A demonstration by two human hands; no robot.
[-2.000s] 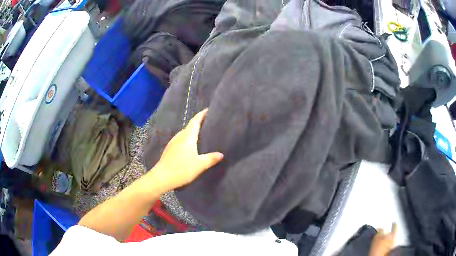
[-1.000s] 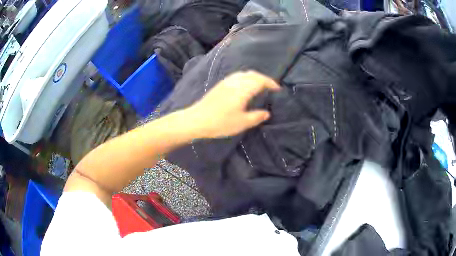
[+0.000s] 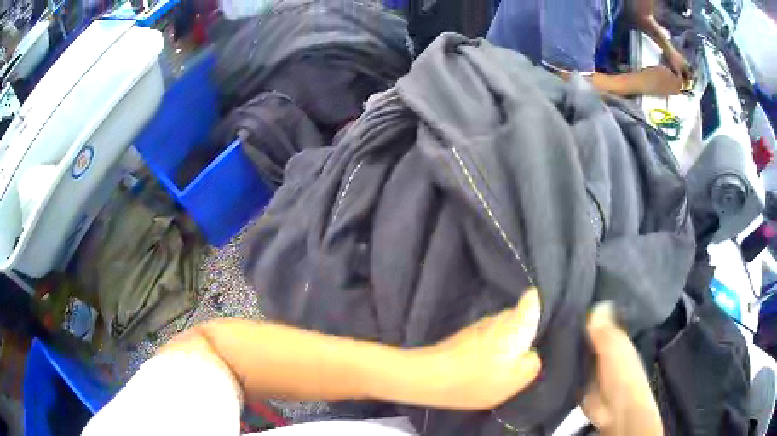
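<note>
A large dark grey garment (image 3: 409,204) with pale topstitching lies bunched in front of me and covers most of the table. My left hand (image 3: 503,353) comes from the lower left and is closed on the garment beside a stitched line. My right hand (image 3: 620,375) is at the lower right, slightly blurred, with its fingers at the cloth; the fold partly hides how it holds it. The grey machine part (image 3: 726,192) stands at the right, beyond the cloth.
A blue crate (image 3: 226,196) and a dark cloth pile (image 3: 319,60) are at the upper left. A white machine (image 3: 81,136) stands far left above olive cloth (image 3: 141,264). Another person's forearm (image 3: 639,83) is at the upper right. More dark cloth (image 3: 705,366) hangs at the right.
The garment has been gathered up into a taller bunch, and its pocket stitching is out of sight. My left hand has moved down and right and closed on cloth. My right hand has come into clearer view.
</note>
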